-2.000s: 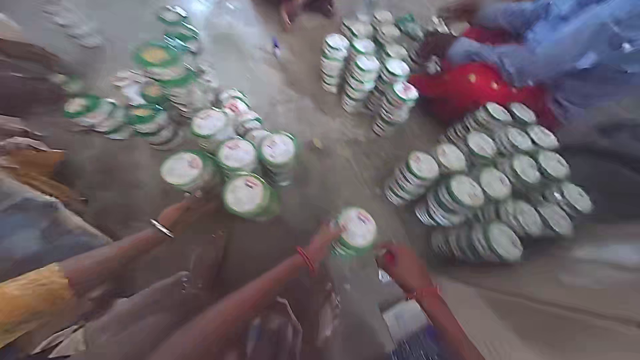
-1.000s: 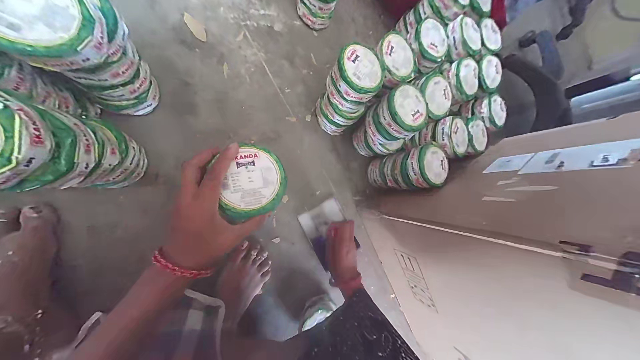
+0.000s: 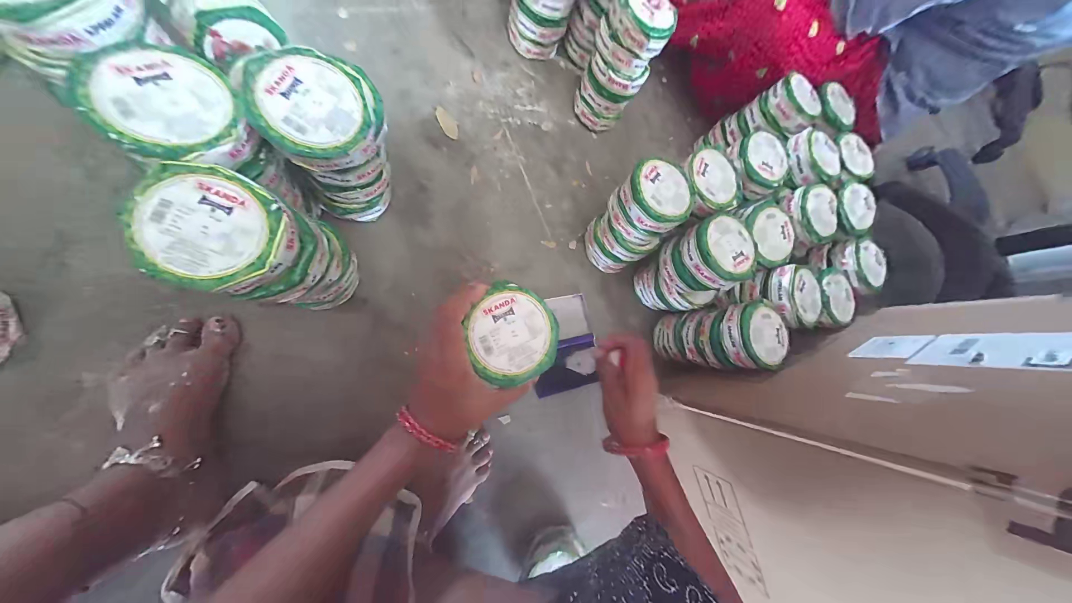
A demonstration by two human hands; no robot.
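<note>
My left hand (image 3: 448, 368) is wrapped around the side of a round green-and-white wrapped package (image 3: 510, 334) with a white printed top label, held upright in the lower middle. To its right, my right hand (image 3: 628, 385) is closed, blurred, with fingertips together beside a small blue-and-white box (image 3: 571, 356) on the floor; a small pale bit shows at the fingertips, too unclear to name. A red thread bracelet is on the left wrist, a red bangle on the right.
Stacks of like packages stand at upper left (image 3: 201, 226), top centre (image 3: 615, 75) and right (image 3: 729, 251). A large cardboard box (image 3: 837, 486) fills the lower right. Bare feet (image 3: 172, 394) rest at lower left. Red cloth (image 3: 779, 59) lies at upper right.
Since one second ago, my right hand has moved upward to beside the small box. My left hand still holds the package. The view swung down between the two earlier frames.
</note>
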